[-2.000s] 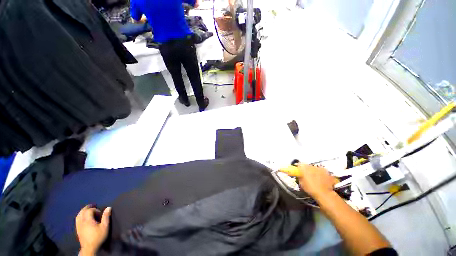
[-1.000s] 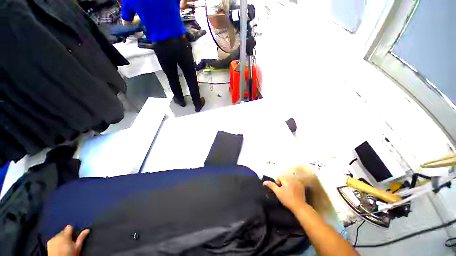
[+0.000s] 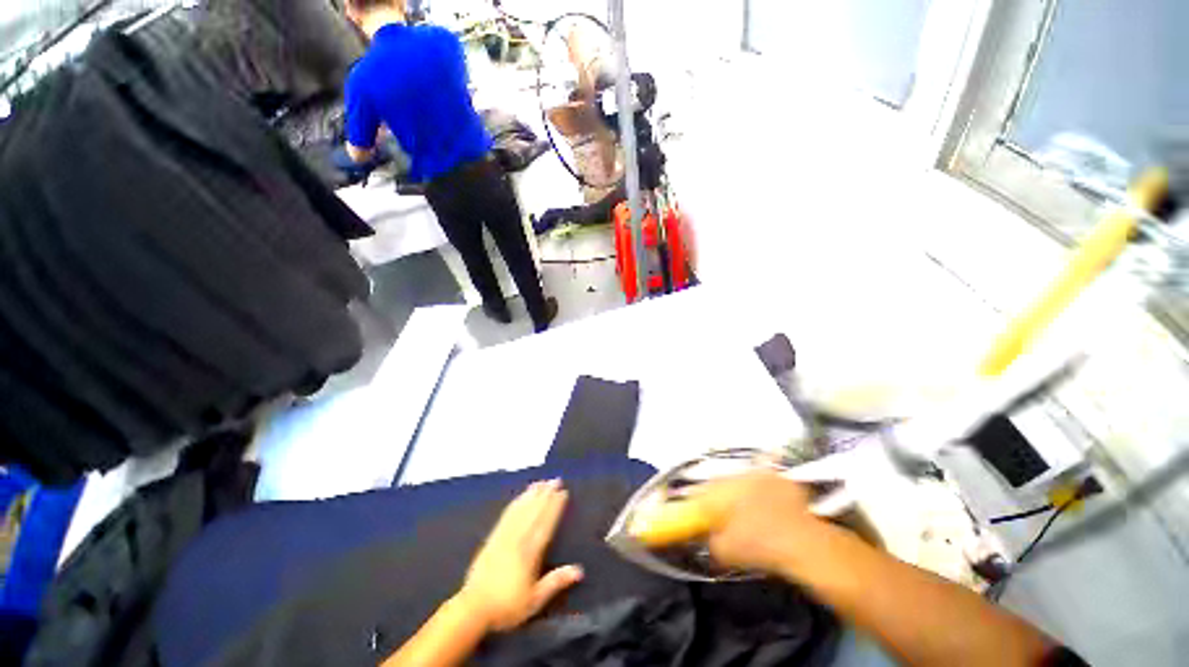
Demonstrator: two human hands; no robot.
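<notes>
A dark suit jacket [image 3: 561,625] lies spread over the navy pressing board [image 3: 248,554]. One dark sleeve [image 3: 596,420] sticks out past the board's far edge. My left hand [image 3: 519,560] lies on the cloth with fingers together and thumb apart, holding nothing. My right hand [image 3: 756,521] grips the steam iron [image 3: 672,521] by its yellow handle. The iron is at the right end of the board, over the jacket, with its pale-rimmed pointed sole towards the left. I cannot tell whether the sole touches the cloth.
Dark finished jackets [image 3: 157,248] hang at the upper left. Waiting jackets [image 3: 131,560] lie crumpled left of the board. Blurred iron hoses [image 3: 965,404] run to the right, near a small black rectangle [image 3: 1011,451]. A person in blue [image 3: 424,104] stands beyond the table, near a fan and a red object [image 3: 655,248].
My right hand has let go of the jacket and taken the iron from the right side onto the board's right end. My left hand has moved right along the jacket.
</notes>
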